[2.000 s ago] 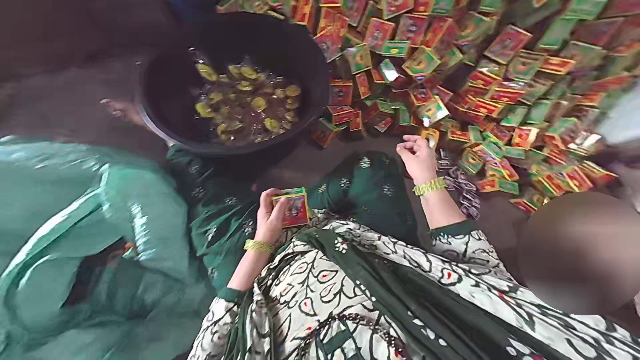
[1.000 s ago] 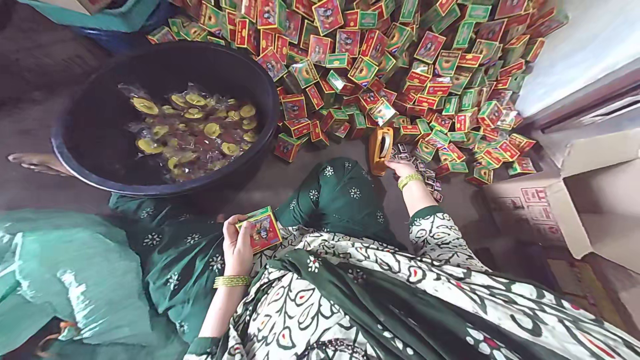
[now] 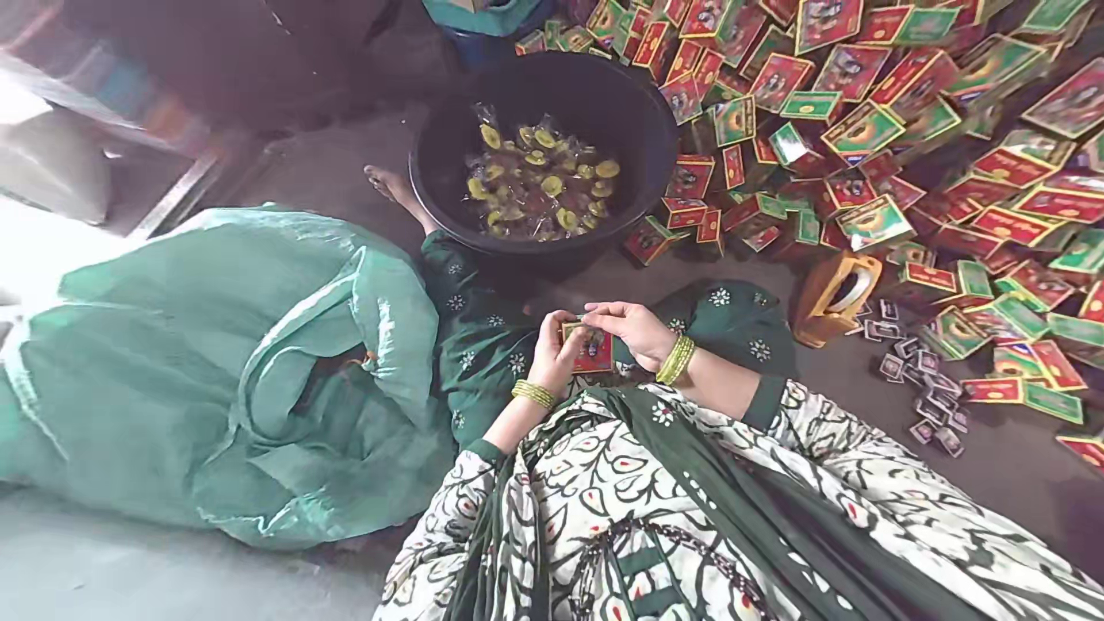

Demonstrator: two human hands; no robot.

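My left hand (image 3: 556, 349) holds a small red and green printed cardboard box (image 3: 595, 351) upright over my lap. My right hand (image 3: 636, 332) is at the top edge of that box, its fingertips close together; whether they pinch something small is too fine to tell. To the right of my knee stands an orange tape dispenser (image 3: 837, 297) with a white roll. Beside it small square packets (image 3: 936, 384) lie scattered on the floor. Ahead of me a black plastic tub (image 3: 543, 246) holds many clear-wrapped pieces with yellow round parts (image 3: 552, 185).
A large heap of red and green boxes (image 3: 862, 129) spreads over the floor at the front and right. A big green woven sack (image 3: 216, 371) lies at my left. Behind the tub is a blue container (image 3: 487, 43). My foot (image 3: 401, 194) reaches beside the tub.
My right hand has come from beside the tape dispenser to the top of the box in my left hand. The view has shifted to the left.
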